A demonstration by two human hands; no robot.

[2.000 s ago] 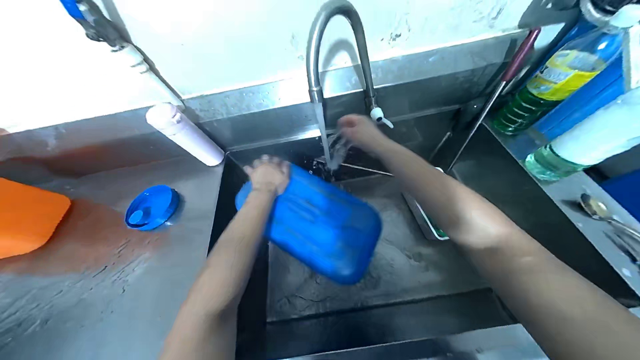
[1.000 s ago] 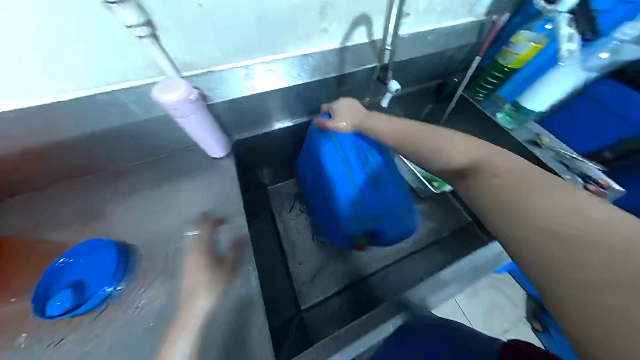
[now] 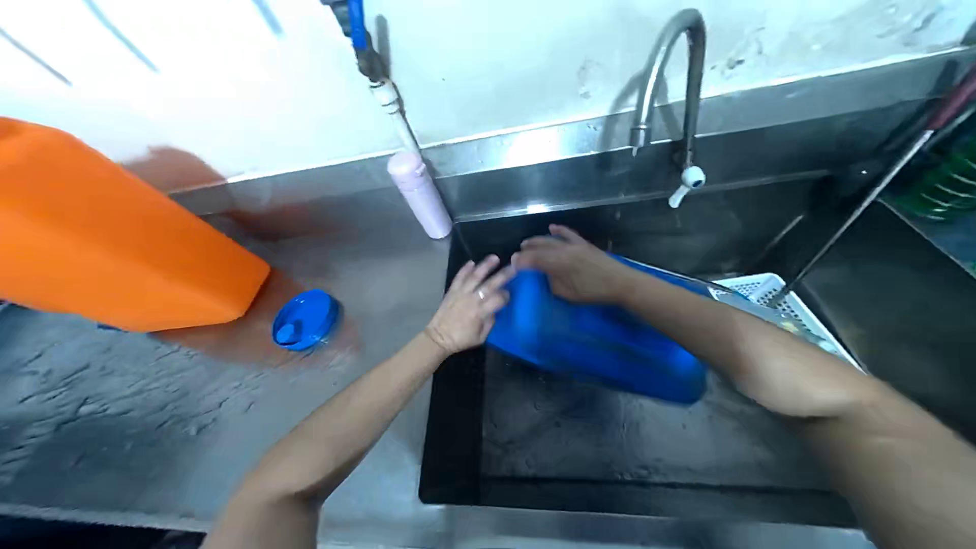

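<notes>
A blue plastic container (image 3: 610,347), blurred by motion, lies tilted over the basin of the metal sink (image 3: 610,450). My left hand (image 3: 473,305), with a ring on one finger, touches its left end with fingers spread. At the top of that end is my right hand (image 3: 568,267), its fingers curled at the container; whether they grip it is hard to tell. On the counter to the left sits a round blue cap (image 3: 306,320), close to a large orange container (image 3: 114,236).
A pink bottle (image 3: 421,194) stands at the sink's back left corner. The curved faucet (image 3: 690,84) rises behind the basin. A white perforated basket (image 3: 770,290) and a long-handled metal tool (image 3: 862,206) are at the right, near a green bottle (image 3: 945,183).
My left hand has moved from above the counter to the blue container. The container has turned from upright to lying over the basin. The view has swung left.
</notes>
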